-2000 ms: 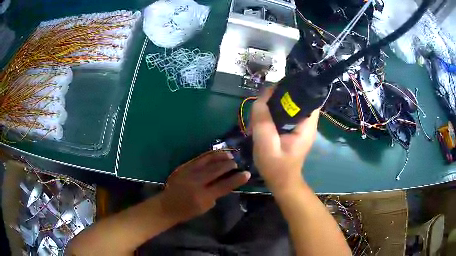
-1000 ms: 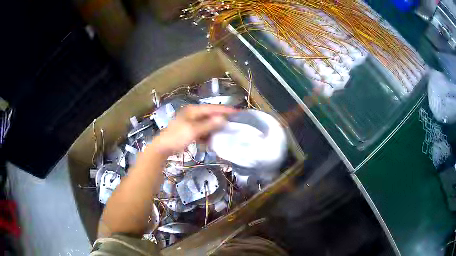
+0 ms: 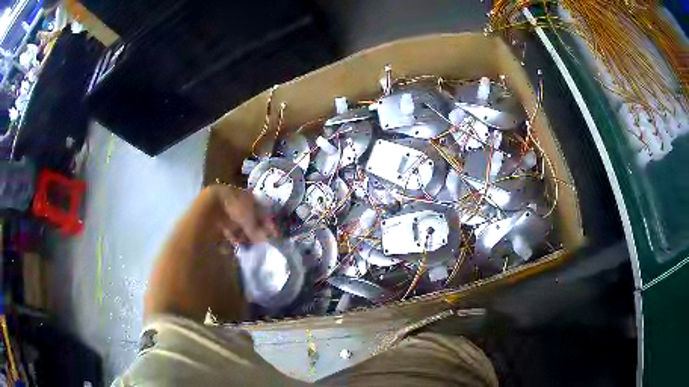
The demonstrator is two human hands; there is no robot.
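My left hand (image 3: 245,215), bare and blurred, reaches down at the near left side of the left cardboard box (image 3: 332,331). Its fingers are at the upper edge of a blurred silver housing (image 3: 270,273), which lies low in that corner with its smooth round side up. I cannot tell whether the fingers still grip it. Many other silver housings (image 3: 412,233) with pale plates, white connectors and thin wires lie in a loose pile in the box, tilted various ways. My right hand is out of view.
The green bench (image 3: 668,332) with a pale edge stands at the right. On it, a clear tray (image 3: 665,219) holds white modules with orange wires, some hanging over the edge. A black object (image 3: 204,68) stands beyond the box. A red item (image 3: 59,201) is at the far left.
The view has turned from the bench to the left box. The black screwdriver is gone from view. My left hand and the silver housing have moved from the box's right side to its near left.
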